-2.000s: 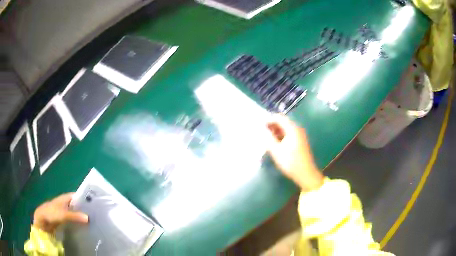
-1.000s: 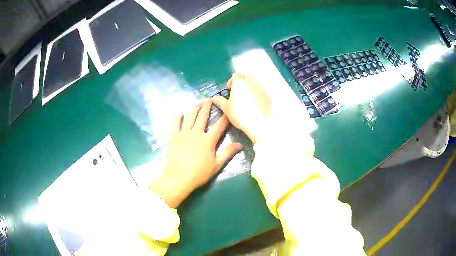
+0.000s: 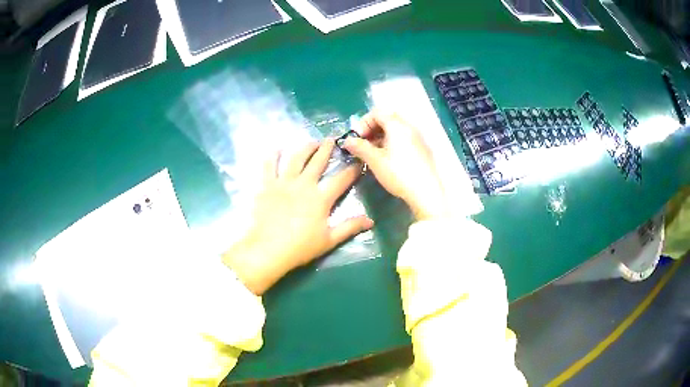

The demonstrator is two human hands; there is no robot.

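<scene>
My right hand [image 3: 393, 155] pinches a small black lens cover [image 3: 346, 140] between thumb and fingertips, just above a clear film [image 3: 352, 249]. My left hand [image 3: 291, 212] lies with fingers spread, palm down on the film, its fingertips close beside the black piece. What lies beneath the left palm is hidden. A tablet [image 3: 113, 249] lies back side up on a white sheet at the left, washed out by glare, with two dark camera spots near its upper corner. My left sleeve covers its lower right part.
Sheets of lens covers [image 3: 475, 113] lie right of the white release paper [image 3: 424, 121]. Crumpled clear liners [image 3: 234, 125] lie mid-bench. Several tablets [image 3: 219, 26] on white sheets line the far side. A white bucket [image 3: 624, 253] stands beyond the bench edge at the right.
My right fingers have lifted slightly and the black piece now shows between them. My left hand stays nearly in place. The view has shifted, showing more tablets at the far right.
</scene>
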